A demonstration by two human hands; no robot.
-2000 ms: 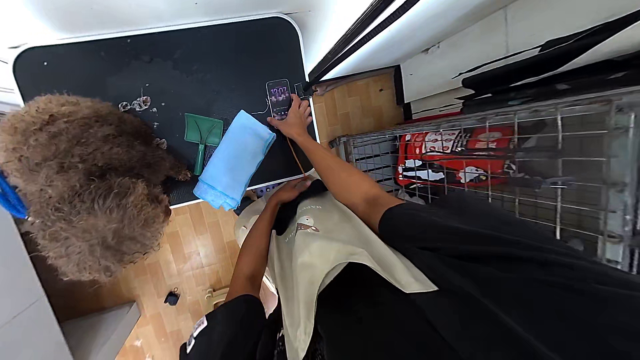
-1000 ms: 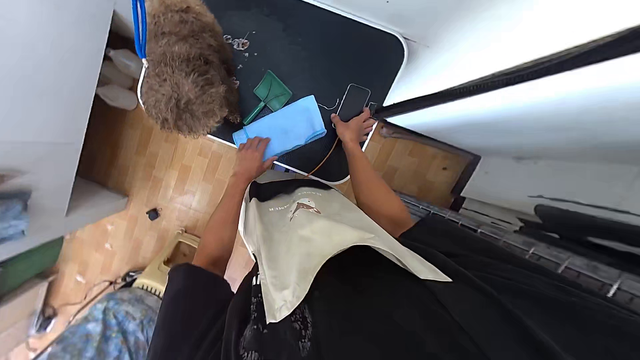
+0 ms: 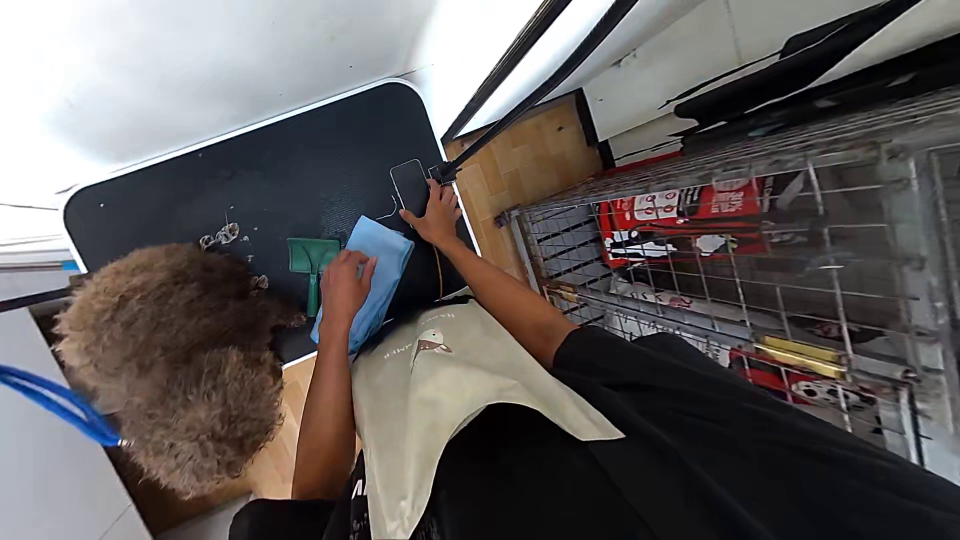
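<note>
My left hand rests on the left side of a folded light-blue cloth, fingers slightly bent; whether it grips the cloth is unclear. My right hand lies by the lower right side of a smartphone with a dark screen, thumb at its lower edge and fingertips near a black clamp. A green slicker brush lies just left of the cloth. At the left of the black grooming table is a curly brown dog.
Tufts of cut hair lie on the tabletop. A blue loop lead reaches the dog from the left. Black bars rise from the clamp at the table's right corner. A wire cage with red printed bags stands at the right, over wood-pattern flooring.
Two seconds ago the phone's screen was lit; now it is dark. My left hand has moved from the apron onto the cloth. The view has swung away and back.
</note>
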